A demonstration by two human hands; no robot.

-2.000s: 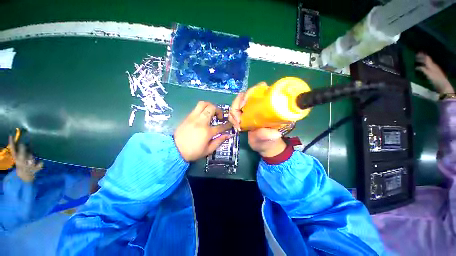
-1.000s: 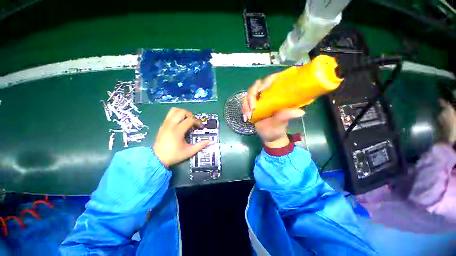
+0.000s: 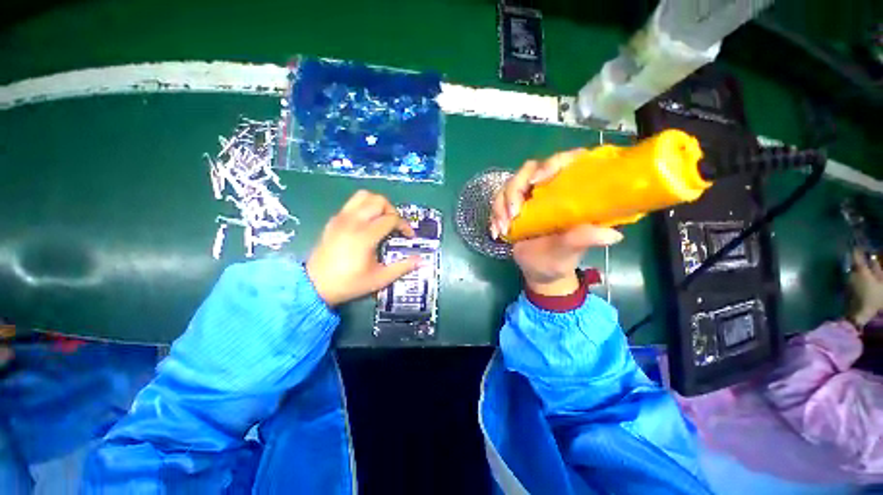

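Observation:
An open phone unit lies on the green bench at the front edge. My left hand rests at its left side, with the thumb and a fingertip on the unit. My right hand holds a yellow-orange electric screwdriver, tilted with its rear end up to the right. The screwdriver's front end is over the round silver screw dish; the bit is hidden by my fingers and I cannot see a screw.
A clear bag of small blue parts and a pile of white strips lie behind and left. A black tray holds phone units at right. Another phone unit is beyond the white line. A white post and a person's hand are at right.
My right hand and the screwdriver have moved right, off the phone unit, to the screw dish, which is now uncovered. My left hand stays at the unit. The view has shifted.

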